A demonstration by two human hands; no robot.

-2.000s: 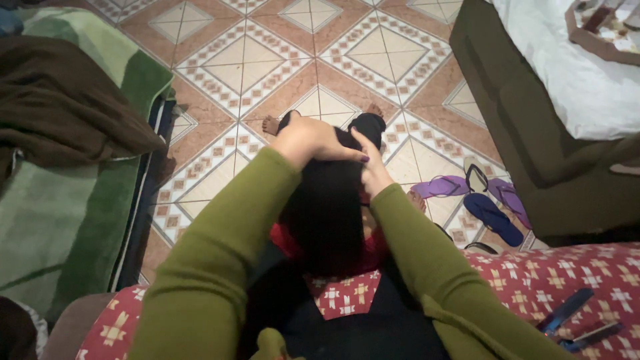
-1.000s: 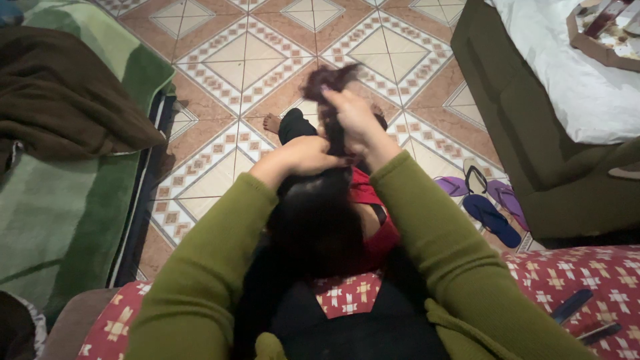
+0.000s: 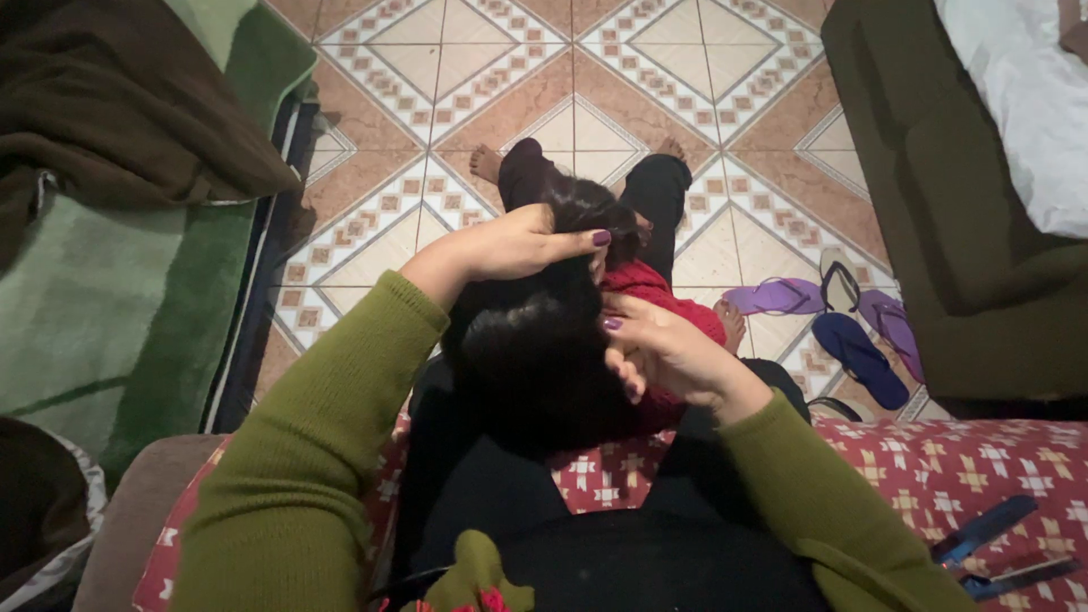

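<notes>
A person in a red top [image 3: 650, 285] sits on the floor between my knees, dark hair [image 3: 527, 340] toward me. My left hand [image 3: 518, 246] is closed around the gathered hair near its upper end, thumb across it, while the loose length [image 3: 595, 204] spreads forward over that person's legs. Beside the head, on the right, my right hand [image 3: 663, 344] touches the edge of the hair with its fingers loosely curled; no strand shows in its grip. A blue hair straightener [image 3: 986, 531] lies on the patterned red cover to my right.
Purple flip-flops [image 3: 778, 296] and a dark blue one [image 3: 860, 361] lie on the tiled floor at right. A dark couch [image 3: 884, 204] with a white cloth [image 3: 1020, 110] stands beyond them. At left is a green-covered bed [image 3: 170, 340] with a brown blanket [image 3: 127, 110].
My right hand has moved back toward me from the raised hair to the side of the head. The hair it held up one second ago now hangs forward past my left hand.
</notes>
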